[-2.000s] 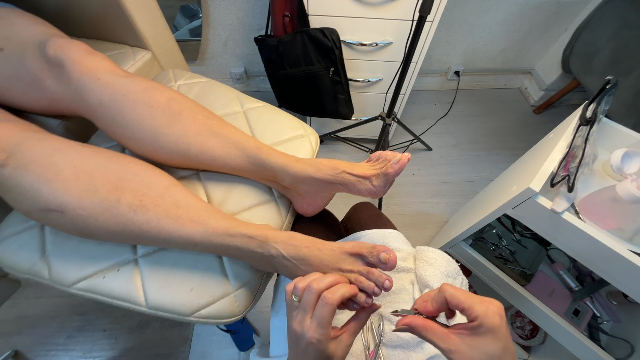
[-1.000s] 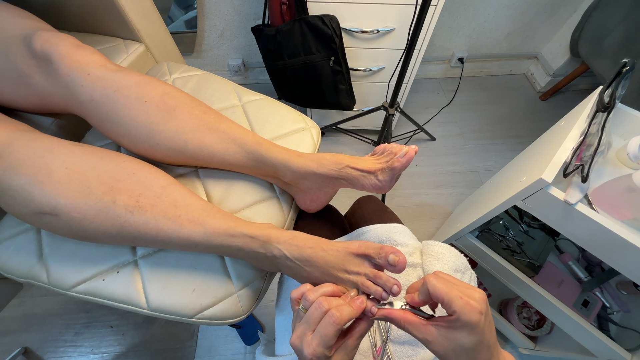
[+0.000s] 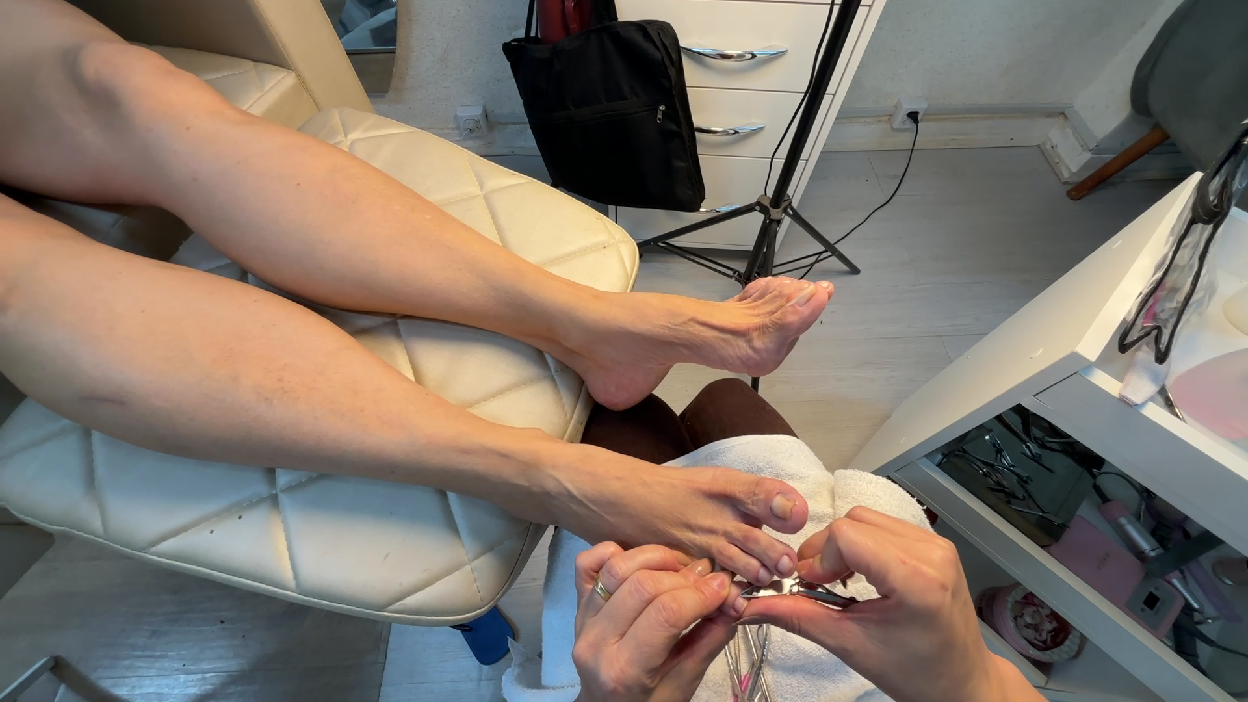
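My left hand (image 3: pixel 648 619), with a ring on one finger, holds the smaller toes of a person's nearer foot (image 3: pixel 643 502). In my right hand (image 3: pixel 877 604) is a pair of metal nippers (image 3: pixel 795 588), gripped between thumb and fingers, its jaws pointing left at the small toes. Whether the jaws touch a nail cannot be told. The foot lies over a white towel (image 3: pixel 760 453) on my lap. Several slim metal tools (image 3: pixel 749 663) rest on the towel below my hands. The person's other foot (image 3: pixel 726 331) lies farther off, sole turned partly toward me.
Both legs rest on a cream quilted seat (image 3: pixel 370 561). At right stands a white cabinet (image 3: pixel 1033 322) with an open compartment holding tools and a pink device (image 3: pixel 1116 575). Behind are a black tripod (image 3: pixel 770 210), a black bag (image 3: pixel 609 117) and white drawers (image 3: pixel 741 97).
Two seconds ago my right hand held the nippers apart from the toes, to the right; it has moved left, and the jaws are now at the small toes. My left hand stays at the toes.
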